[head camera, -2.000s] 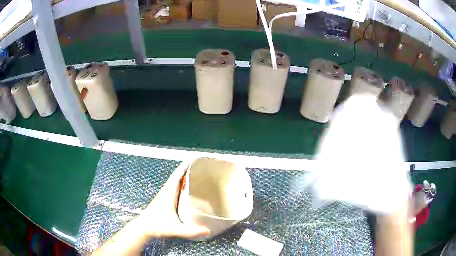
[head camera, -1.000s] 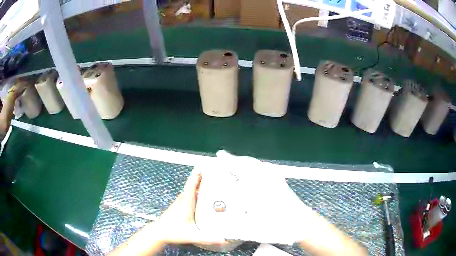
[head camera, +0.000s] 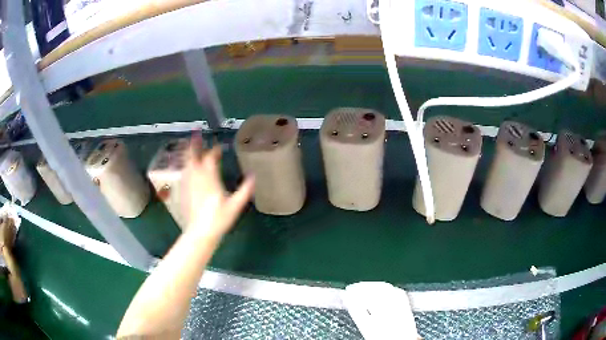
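My left hand (head camera: 211, 189), bare and slightly blurred, is over the belt with its fingers spread. It overlaps the right side of a beige housing (head camera: 169, 174) with an orange-brown tab. The housing stands upright; whether the fingers touch it is unclear. My right hand, in a white glove (head camera: 380, 307), is low in the picture over the bubble wrap and cut off by the bottom edge. Its fingers cannot be made out. More beige housings stand in a row, among them one just right of my left hand (head camera: 271, 169).
A grey metal post (head camera: 76, 146) rises at left. A white power strip (head camera: 465, 30) hangs above the belt, its white cord (head camera: 403, 109) looping down before the housings. A hammer (head camera: 541, 323) lies on the bubble wrap (head camera: 259, 319). Another person's hand (head camera: 8, 232) shows far left.
My hands have parted from the housing over the mat. My left hand has moved up to the belt, beside a housing there. The view has shifted, showing more of the power strip.
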